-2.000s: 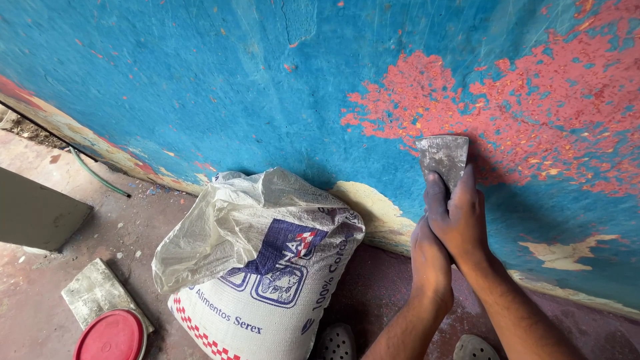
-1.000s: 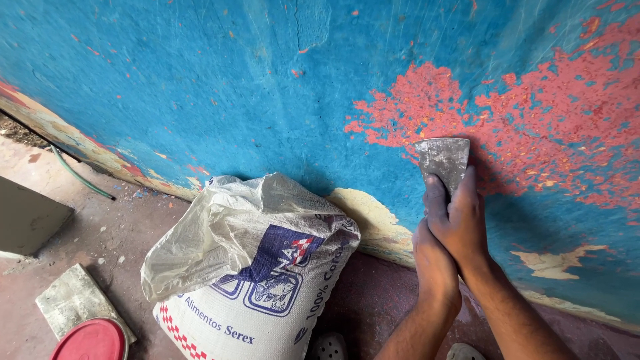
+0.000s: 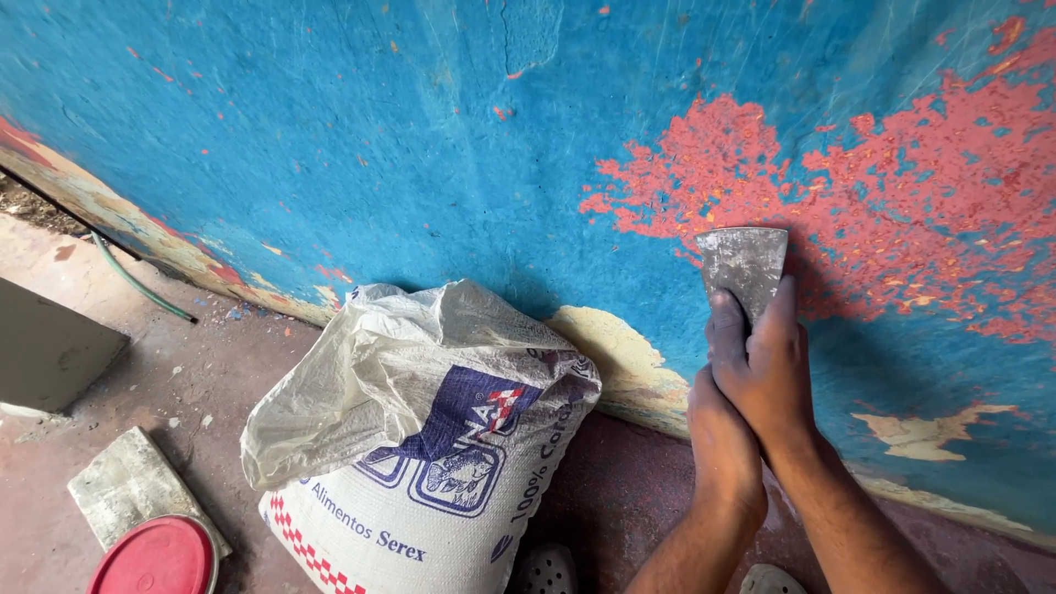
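A putty knife with a worn, paint-spotted metal blade (image 3: 745, 262) has its edge against the painted wall (image 3: 462, 181), at the lower border of a patch where blue paint is gone and pinkish-red shows (image 3: 924, 190). My right hand (image 3: 766, 363) grips the knife, thumb and a finger lying along the blade; its handle is hidden. Just below, my left hand (image 3: 726, 445) is pressed against the right hand and wrist, its fingers mostly hidden; whether it also touches the handle cannot be seen.
A white woven sack (image 3: 462, 528) stands against the wall, left of my hands. A red round lid (image 3: 155, 561) overlaps a flat whitish slab (image 3: 136, 478) on the floor. Farther left are a grey box-like object (image 3: 49, 351) and a green hose (image 3: 140, 285). Clog-style shoes (image 3: 546, 569) show below.
The view has shifted slightly. Both hands stay together on the putty knife, with its blade at nearly the same place on the wall.
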